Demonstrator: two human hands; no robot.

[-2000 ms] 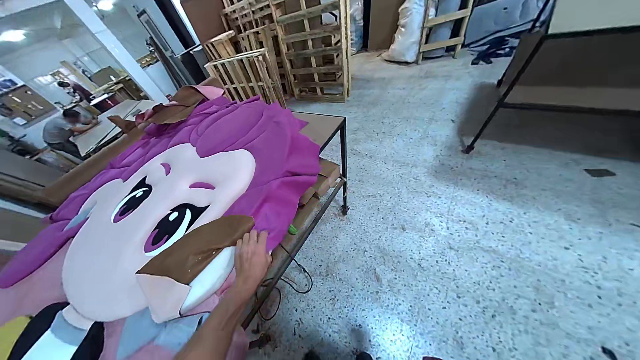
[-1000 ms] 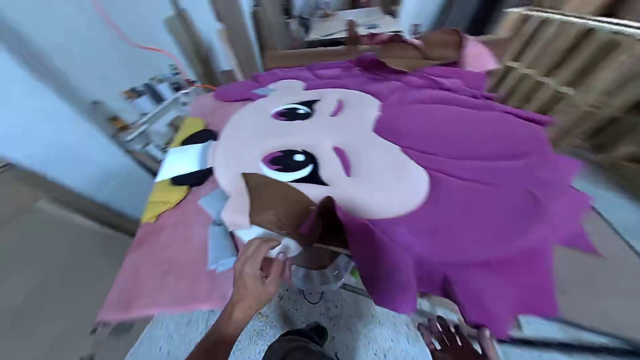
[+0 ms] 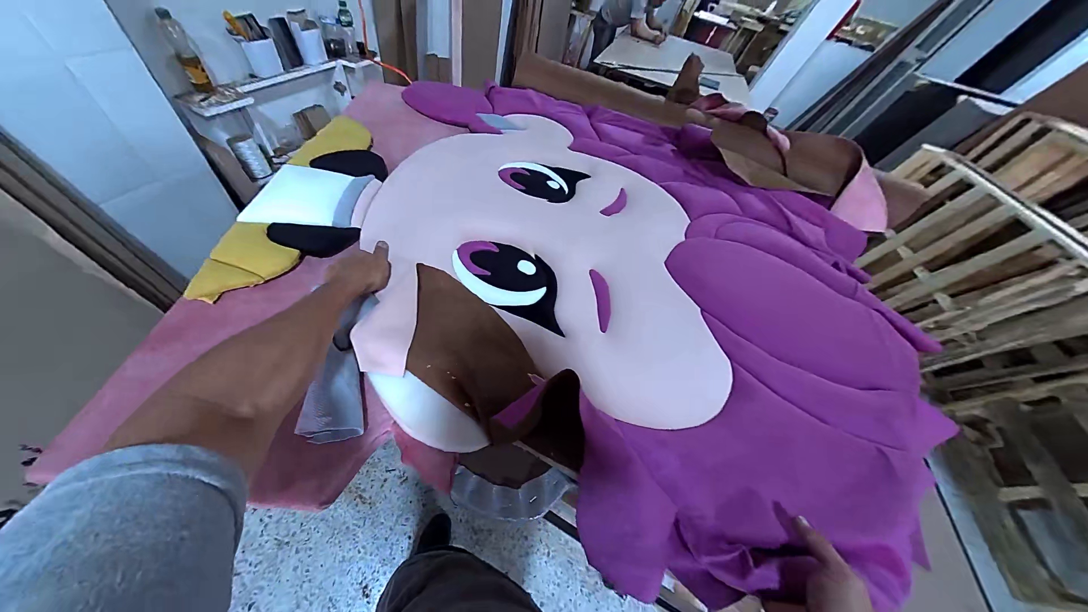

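A large padded cartoon-face panel (image 3: pixel 527 229), with pale pink face and big eyes, lies across the work table. My left hand (image 3: pixel 361 272) rests on the panel at the lower edge of the face, beside the grey fabric piece (image 3: pixel 333 391). To its right a brown-backed flap (image 3: pixel 463 340) is folded over, with a white padded piece (image 3: pixel 425 412) partly under it. At the bottom right my right hand (image 3: pixel 829 565) touches the gathered edge of the purple fabric hair (image 3: pixel 765 442); its fingers are partly hidden, so its grip is unclear.
A clear plastic container (image 3: pixel 510 493) sits below the brown flap. Wooden pallets (image 3: pixel 1003 280) stand at the right. A wall shelf (image 3: pixel 289 76) holds bottles and cups at the upper left. Brown and pink material (image 3: pixel 790 161) lies at the far edge. Another person (image 3: pixel 625 17) works behind.
My left hand has moved from the white piece to the face's lower edge. My right hand, apart from the fabric with fingers spread a second ago, now touches the purple hair. The view has turned strongly.
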